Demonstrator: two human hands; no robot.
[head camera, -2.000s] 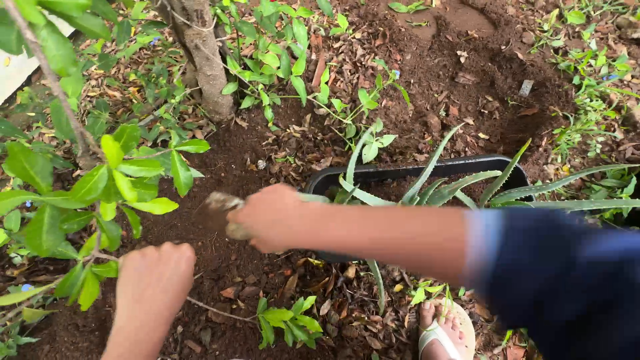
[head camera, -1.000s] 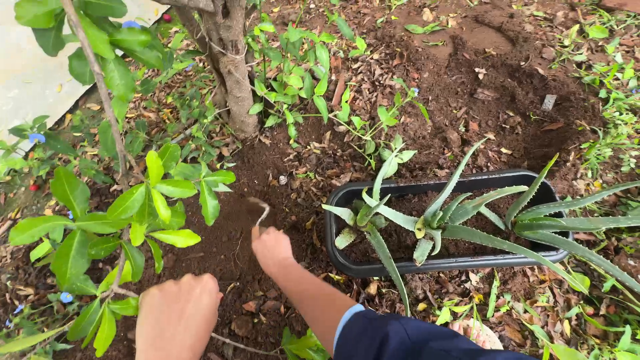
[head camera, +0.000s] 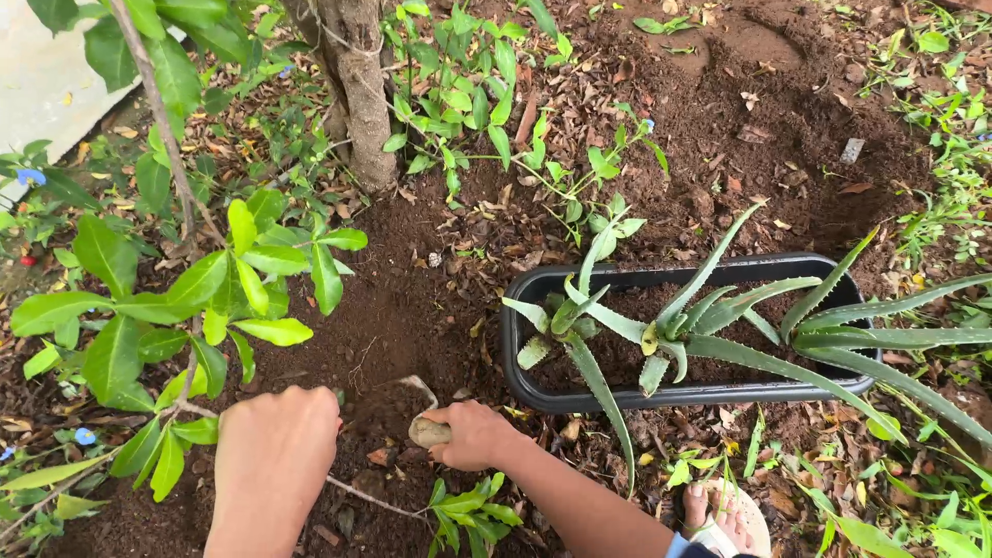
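My right hand (head camera: 477, 438) grips the wooden handle of a small hand tool (head camera: 428, 431), whose bent metal neck goes down into loose brown soil (head camera: 372, 387); its blade is blurred and partly hidden. My left hand (head camera: 277, 457) is a closed fist at the lower left, against a thin leafy branch (head camera: 380, 500) that runs on from both sides of it. Right of the hands lies a long black plastic planter (head camera: 682, 395) filled with soil. Several aloe plants (head camera: 682, 329) grow in it, their spiky leaves hanging over the rim.
A tree trunk (head camera: 368, 116) stands at the top, with green weeds (head camera: 473, 116) beside it. A leafy branch (head camera: 186, 310) hangs over the left side. A sandalled foot (head camera: 725, 515) rests below the planter. Upper right, dug soil holds a small flat grey piece (head camera: 852, 150).
My right arm has swung down and back from across the planter, uncovering the aloes. The tool, raised and blurred two seconds ago, is now down at the soil. My left fist stays by the branch.
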